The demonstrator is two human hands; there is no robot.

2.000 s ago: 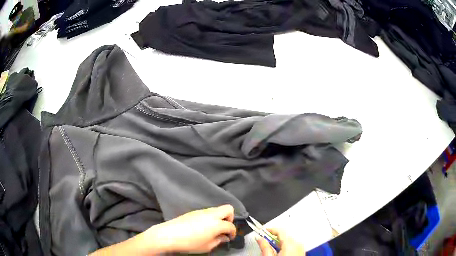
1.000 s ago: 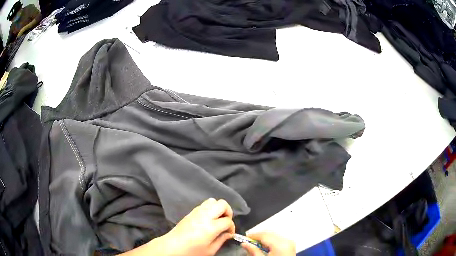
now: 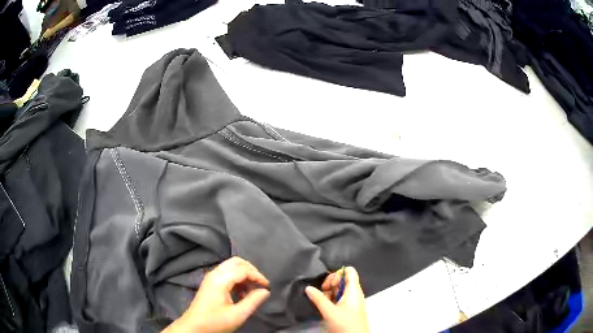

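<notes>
A dark grey hoodie [image 3: 260, 188] lies spread on the table, hood at the far left and one sleeve out to the right. Pale dashed stitching shows on its seams. My left hand [image 3: 227, 296] is over the near part of the cloth, thumb and forefinger apart, with nothing visible between them. My right hand [image 3: 341, 302] is close to its right, at the near end of a sleeve, with the thread snips [image 3: 341, 286] held in the fingers. Only a bit of the blue grip shows; the blades are not clear. Whether the right fingertips also touch the cloth is unclear.
A heap of grey hoodies [image 3: 39, 188] is at the left. Black garments [image 3: 325, 39] lie across the far side of the white table [image 3: 520, 169]. Folded dark garments with white print [image 3: 153, 14] are at the far left. A blue bin [image 3: 575, 311] is below the right edge.
My hands have moved apart; my left hand has opened and lies further left. The snips have turned upright within my right hand. The whole view has shifted, so the garments appear further right.
</notes>
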